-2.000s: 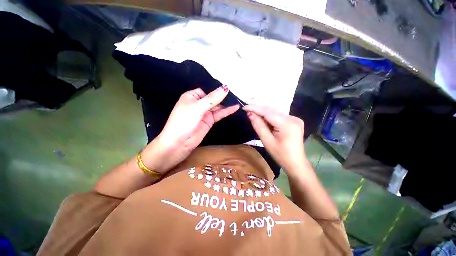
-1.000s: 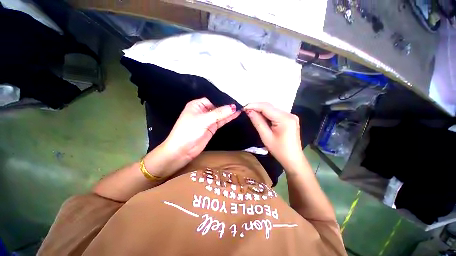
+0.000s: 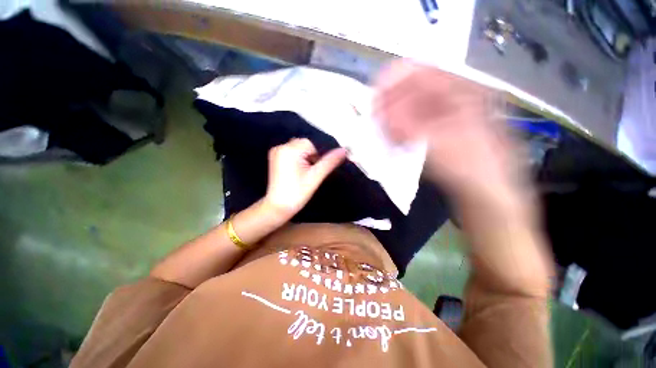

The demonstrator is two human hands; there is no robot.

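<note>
The black fabric [image 3: 248,144] lies over my lap, with the white fabric [image 3: 309,93] beyond it toward the table. My left hand [image 3: 301,172] pinches the folded edge [image 3: 347,154] where black meets white, between thumb and fingers. My right hand [image 3: 417,104] is raised off the cloth, up and to the right, over the right part of the white fabric and near the table edge. It is strongly blurred, so its fingers and anything in them cannot be made out. No needle or thread can be seen.
The white worktable [image 3: 345,21] runs across the top, with a slim dark item [image 3: 429,10] on it. Small metal bits [image 3: 498,34] lie on its grey part. Black garment heaps stand at the left [image 3: 50,93] and right [image 3: 604,230]. A blue item [image 3: 532,128] is under the table.
My right hand has left the folded edge and moved up and to the right. My left hand still pinches the edge. The white fabric's right side now hangs in a point. The view has shifted slightly.
</note>
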